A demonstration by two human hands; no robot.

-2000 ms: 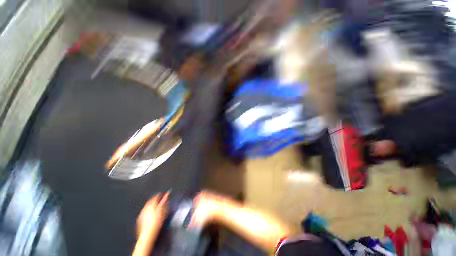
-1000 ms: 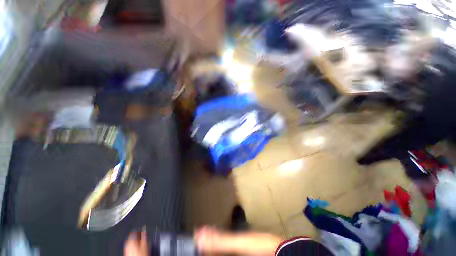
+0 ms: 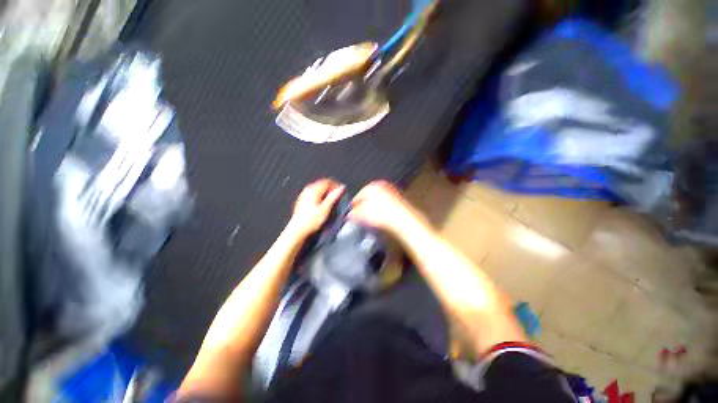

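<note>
A grey and white cloth panel (image 3: 342, 264) hangs between my hands at the near edge of the black pressing table (image 3: 228, 149), close to my body. My left hand (image 3: 316, 206) pinches its upper edge on the left. My right hand (image 3: 376, 205) is closed on the edge on the right. The hands are close together, and blur hides the fingertips. The steam iron (image 3: 334, 93) rests on the table beyond my hands, with its orange-brown handle up and a blue tube leaving it. No hand touches it.
A crumpled grey and white cloth pile (image 3: 122, 181) lies on the table at the left. A blue basket (image 3: 551, 179) with grey and white pieces stands on the floor at the right. Something bright blue (image 3: 102, 379) shows at bottom left. Red scraps (image 3: 618, 392) lie at bottom right.
The view has swung down and left, so the iron, basket and cloth pile sit elsewhere in it. Both hands and the cloth panel now show more fully, higher in the picture.
</note>
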